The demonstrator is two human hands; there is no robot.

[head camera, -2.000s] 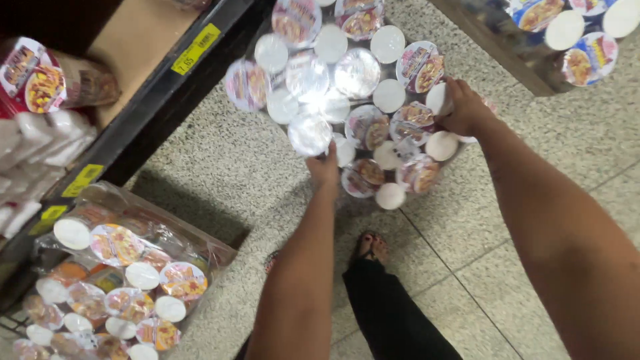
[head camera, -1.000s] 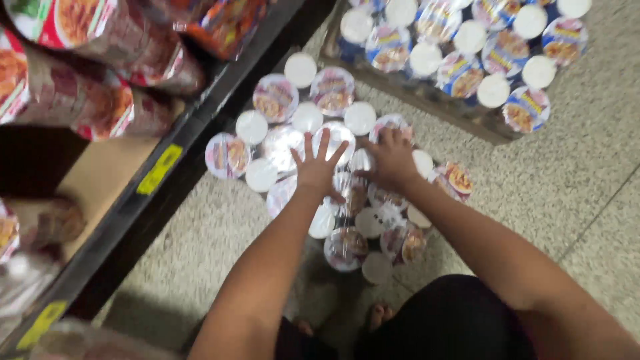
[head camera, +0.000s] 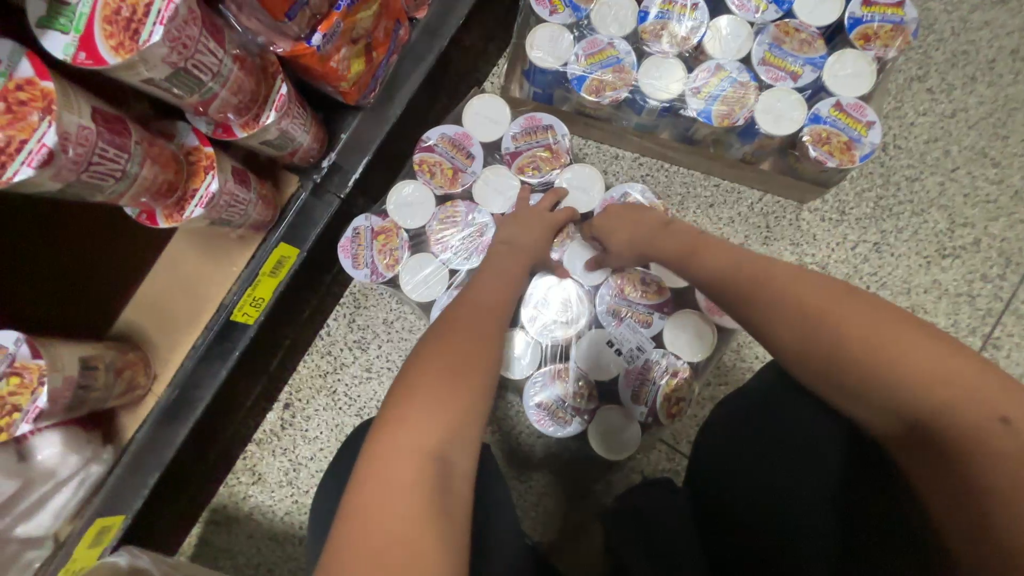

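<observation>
A shrink-wrapped pack of instant noodle cups (head camera: 460, 234) lies on the speckled floor between my knees and the other pack. Printed lids alternate with plain white cup bottoms under the clear plastic film. My left hand (head camera: 534, 232) rests on the middle of the pack, its fingers spread on the film. Just to its right, my right hand (head camera: 628, 236) is bent with its fingertips down at the film, close to the left fingers. Whether the right fingers pinch the film cannot be told. The film shines with glare below the hands.
A second wrapped pack of noodle cups with blue lids (head camera: 722, 92) stands in a cardboard tray (head camera: 680, 148) at the upper right. At the left, a dark shelf edge (head camera: 320, 208) carries yellow price tags (head camera: 266, 284). Noodle cups (head camera: 112, 152) and orange packets (head camera: 344, 48) are on the shelf.
Two seconds ago both hands gripped the pack by its sides; by one second ago they lay on top of it. Since then the hands have drawn closer together, and the right fingers have bent down.
</observation>
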